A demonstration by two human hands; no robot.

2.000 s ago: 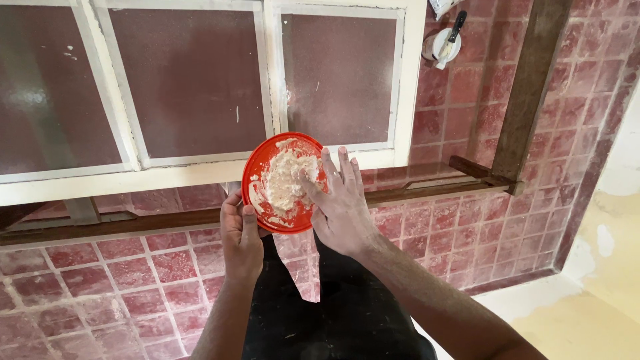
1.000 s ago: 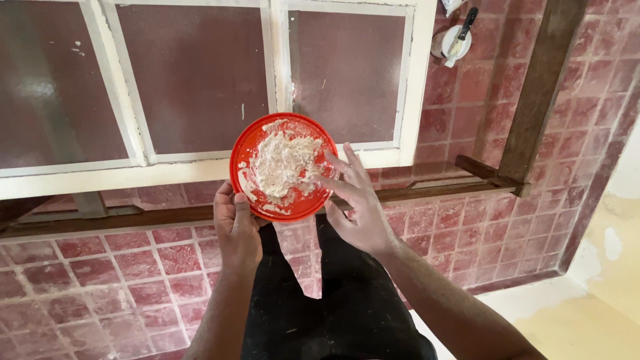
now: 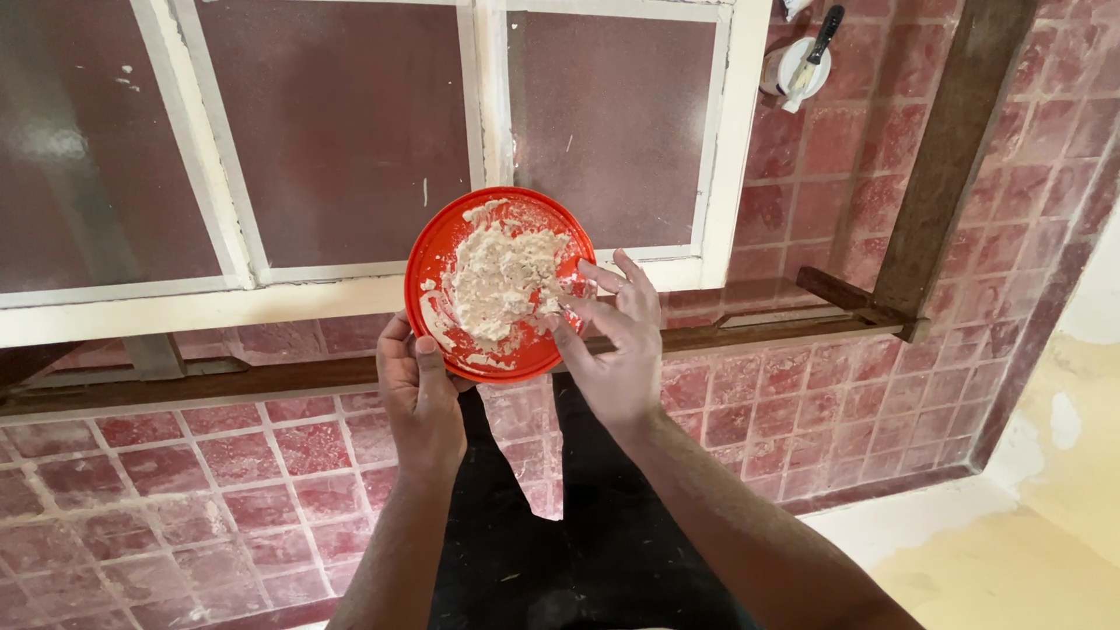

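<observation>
A round red plastic lid or shallow dish (image 3: 547, 350) bears a lumpy, off-white paste (image 3: 500, 276), with smears around it. My left hand (image 3: 422, 394) grips its lower left edge, thumb on the rim and the other fingers partly hidden. At the right side of the paste is my right hand (image 3: 626, 350), its thumb and index finger close together at a small bit of paste; whether they pinch it or a small tool cannot be told. Its other fingers are spread over the rim.
Beyond the dish lies a white-painted window frame (image 3: 236, 308) with taped pane edges, on a dark wooden support (image 3: 941, 166). A brush (image 3: 818, 48) with a black handle rests on a white tub (image 3: 792, 66) on the red tiled floor (image 3: 770, 394).
The right hand's fingers, spread over the paste two seconds ago, are now at its right side with thumb and index finger drawn together. The left hand still holds the dish.
</observation>
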